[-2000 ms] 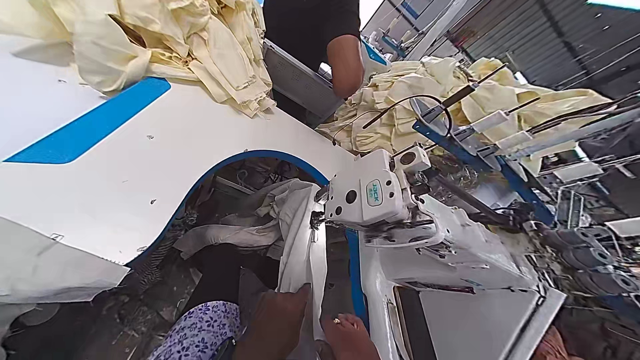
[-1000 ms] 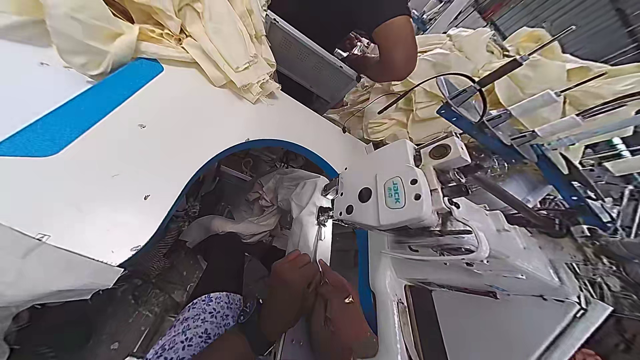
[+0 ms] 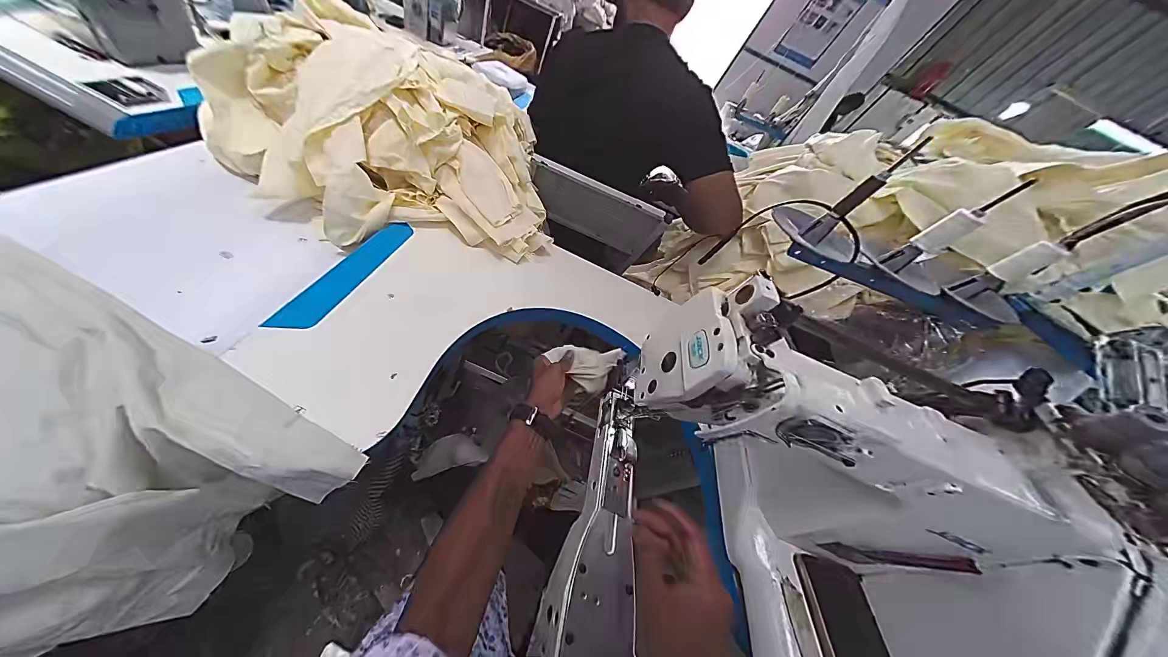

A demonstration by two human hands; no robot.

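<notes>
Just beyond the needle area of a white industrial sewing machine (image 3: 689, 351), my left hand (image 3: 549, 383) grips a bunched piece of off-white fabric (image 3: 589, 367). The machine's narrow metal bed (image 3: 593, 547) runs toward me with no cloth over it. Beside the bed, on its right, is my right hand (image 3: 675, 557), blurred, with fingers bent; whether it holds anything is unclear. A dark band circles my left wrist.
A heap of cream fabric pieces (image 3: 392, 128) lies on the white table (image 3: 493, 274), which has a blue-edged cutout. Pale cloth (image 3: 119, 438) drapes at the left. A person in a black shirt (image 3: 630, 109) sits beyond. Thread-stand rods (image 3: 940, 228) and more cream fabric are at the right.
The cloth that lay along the machine bed is off it. My left hand has moved forward to the far side of the needle area; my right hand has come away from the left. The view has widened.
</notes>
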